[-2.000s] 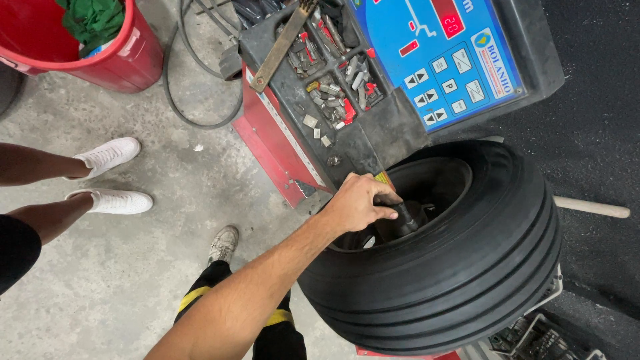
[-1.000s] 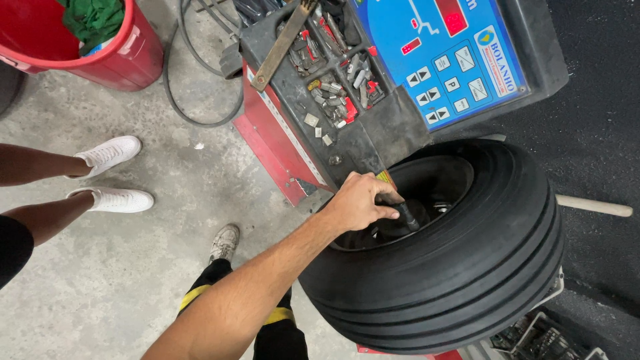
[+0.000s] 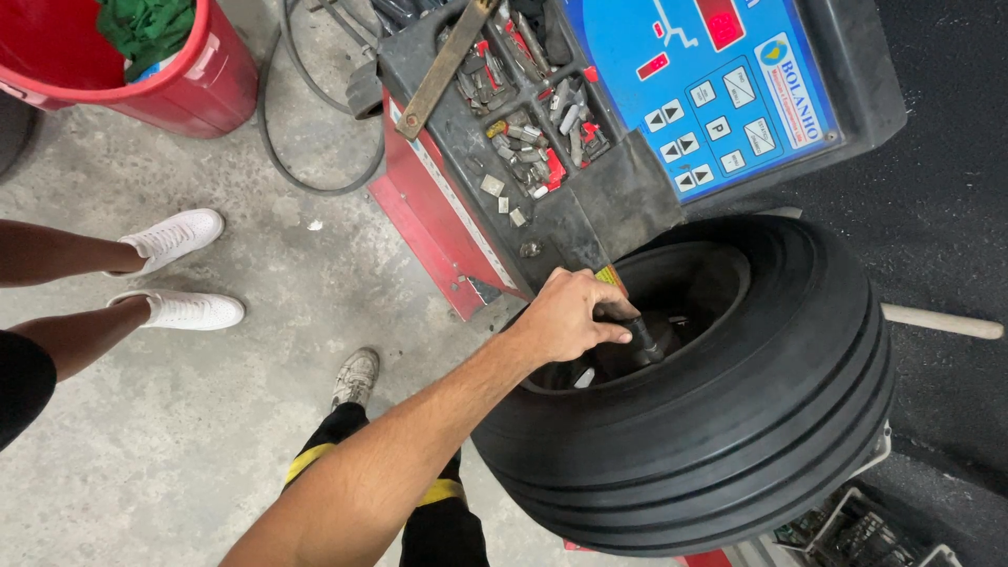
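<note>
My left hand (image 3: 584,316) reaches from the lower left with its fingers and thumb around a dark cylindrical handle (image 3: 644,340) at the wheel's centre. The grooved black tyre (image 3: 709,425) surrounds a dark rim (image 3: 728,303) and is mounted beside a wheel balancer. A small pale piece (image 3: 584,378) shows inside the rim, near my wrist. The balancer's blue control panel (image 3: 701,102) has buttons and red displays. My right hand is outside the view.
Metal wheel weights (image 3: 526,150) lie in the balancer's tray (image 3: 587,205), crossed by a worn flat bar (image 3: 445,67). A red bin (image 3: 213,87) with green cloth and a looped cable (image 3: 272,134) are at upper left. A person in white shoes (image 3: 177,236) stands left. A pale rod (image 3: 945,321) lies right.
</note>
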